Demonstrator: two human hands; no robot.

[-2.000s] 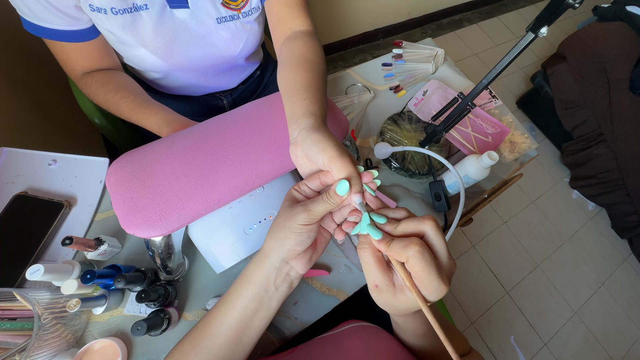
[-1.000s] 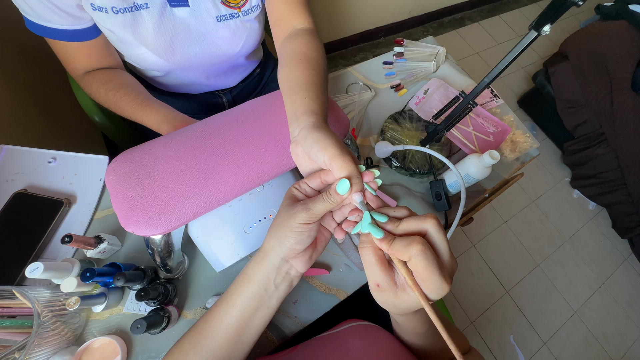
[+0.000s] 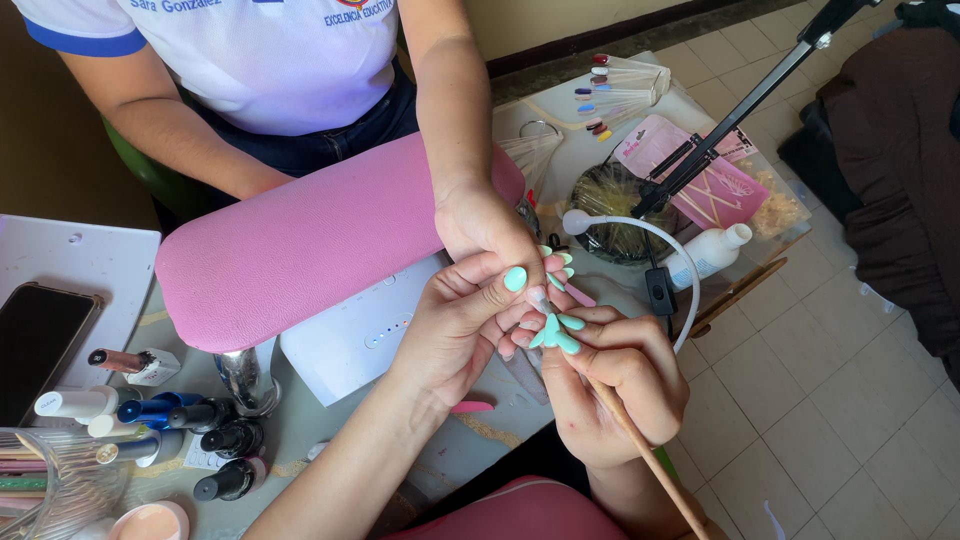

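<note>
My left hand [image 3: 465, 322] grips the fingers and thumb of another person's hand [image 3: 484, 225], whose forearm lies over a pink padded armrest [image 3: 315, 240]. In my right hand [image 3: 622, 375] is a thin brush with a wooden handle [image 3: 645, 446], pinched between thumb and fingers. The brush tip meets a nail [image 3: 538, 296] of the other person, just beside my left thumb. Both my hands have mint-green nails. Beneath the armrest sits a white nail lamp [image 3: 360, 337] with small lit dots. My left fingers are partly hidden behind the held hand.
Nail polish bottles [image 3: 217, 435] and a clear jar of sticks [image 3: 60, 480] stand at left, near a phone [image 3: 45, 337]. At right are a white squeeze bottle [image 3: 705, 259], a lamp's black arm [image 3: 735, 112], its white flexible neck [image 3: 686, 270] and nail colour samples [image 3: 622, 90].
</note>
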